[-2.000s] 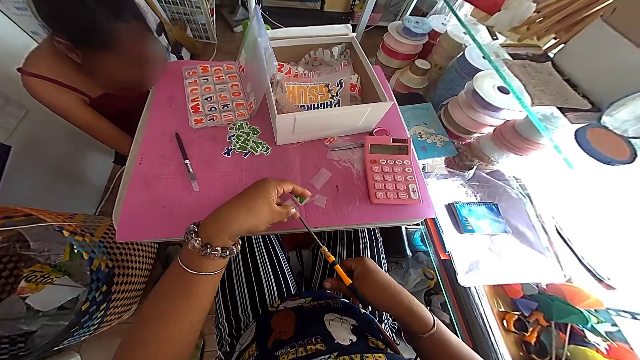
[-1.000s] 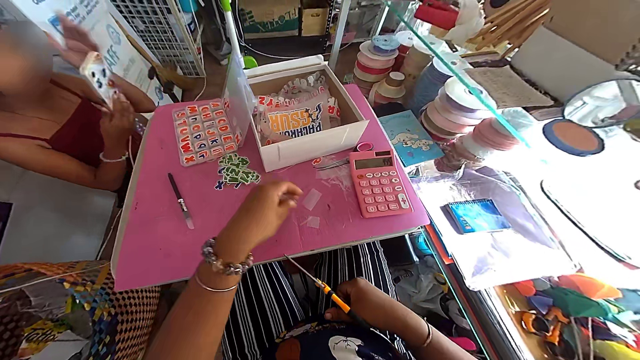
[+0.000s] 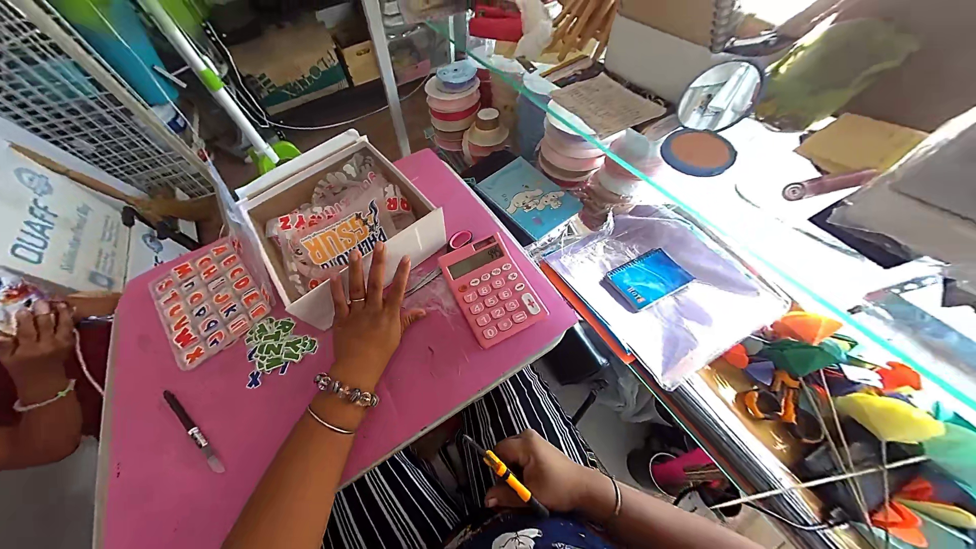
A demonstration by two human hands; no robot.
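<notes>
My left hand, fingers spread, reaches to the front wall of a white cardboard box and holds nothing; whether it touches the wall is unclear. Printed plastic packets lie inside the box. Over my lap, my right hand holds a yellow-and-black precision-type tool with a thin dark shaft. Green letter cutouts lie in a pile left of my left hand, beside a clear tray of red letters. A pink calculator rests to the right of my left hand.
A dark capped pen lies on the pink tabletop. Behind the calculator are scissors with a pink handle. Ribbon spools and a blue notebook sit at the right. Another person's hand is at the left edge.
My left hand has moved forward from the small clear pieces to the box, its fingers now spread. My right hand keeps hold of the tool near my lap. The view has turned right.
</notes>
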